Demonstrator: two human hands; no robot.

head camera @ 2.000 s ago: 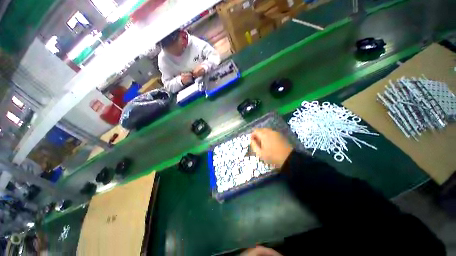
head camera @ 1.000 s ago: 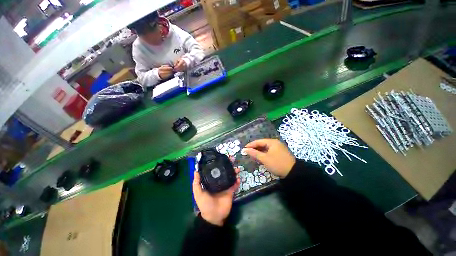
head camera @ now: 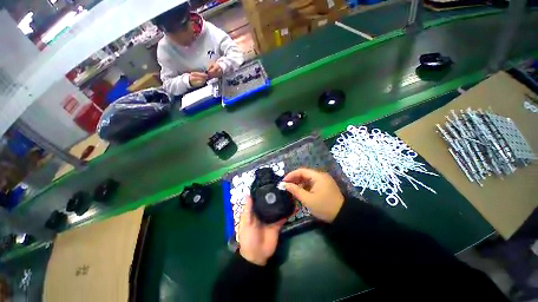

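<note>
My left hand (head camera: 257, 237) holds a black round housing (head camera: 272, 203) from below, over the parts tray. The housing has a pale round centre. My right hand (head camera: 315, 191) pinches a small white disc (head camera: 282, 186) at the housing's upper right edge; whether it touches the housing is unclear. The parts tray (head camera: 312, 147) has a blue left edge and a dotted dark floor. Loose white discs (head camera: 238, 191) lie in its left part, partly hidden by my hands and the housing.
Several black housings (head camera: 331, 100) sit on the green conveyor belt (head camera: 377, 82); another housing (head camera: 194, 197) is left of the tray. White ring-ended rods (head camera: 377, 159) lie right of it. Striped strips (head camera: 484, 141) rest on cardboard (head camera: 501, 200). A co-worker (head camera: 197, 53) sits opposite.
My right hand has moved left with a white disc to the housing's edge. My left hand and the housing have shifted slightly right.
</note>
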